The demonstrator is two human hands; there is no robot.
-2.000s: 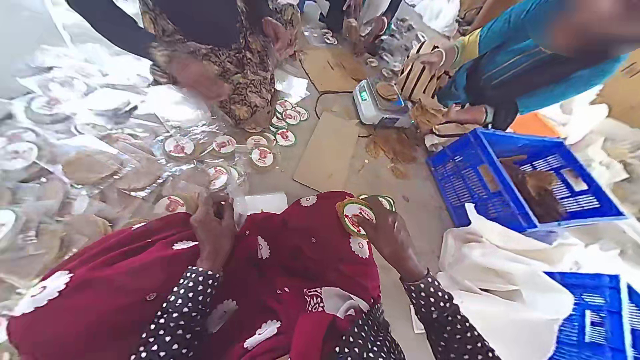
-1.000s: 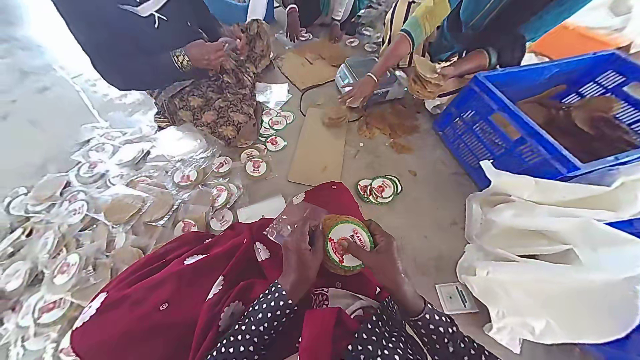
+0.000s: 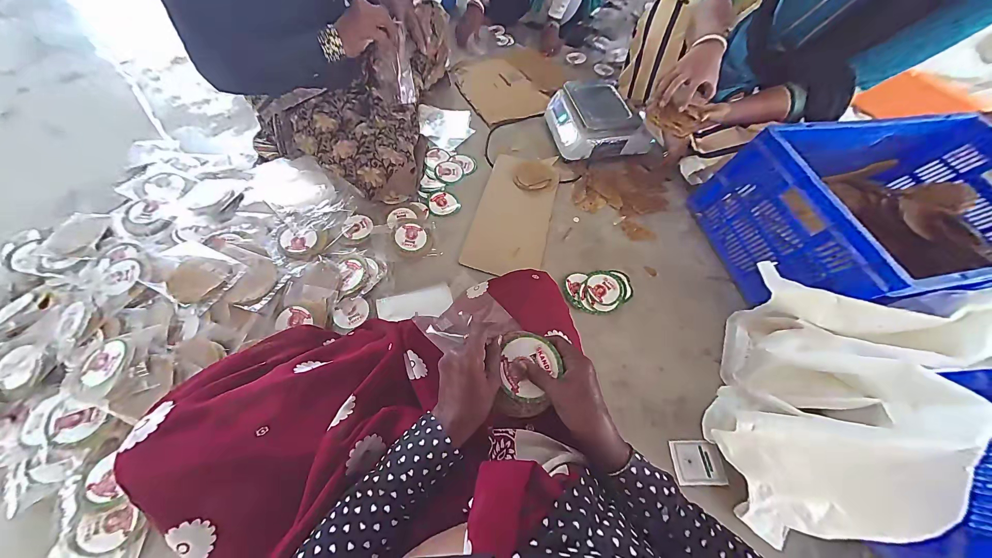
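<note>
My right hand (image 3: 577,387) grips a round stack of thin brown discs with a green-edged round label (image 3: 527,364) on top, its thumb across the label. At the stack's left side, my left hand (image 3: 469,380) pinches a clear plastic bag (image 3: 465,318), which spreads up and left over the maroon cloth (image 3: 372,372) on my lap. Just beyond my knee, a small pile of round labels (image 3: 601,291) lies on the floor.
Many bagged discs (image 3: 198,279) cover the floor at left. Ahead are a cardboard sheet (image 3: 508,217), a digital scale (image 3: 593,116) and loose brown discs (image 3: 624,186). A blue crate (image 3: 814,232) and white cloth (image 3: 845,426) stand at right. Other people's hands work beyond.
My hands have come together over my lap since the oldest frame, and a clear bag has appeared in my left. A co-worker's hand has drawn back from the cardboard toward the brown discs beside the scale.
</note>
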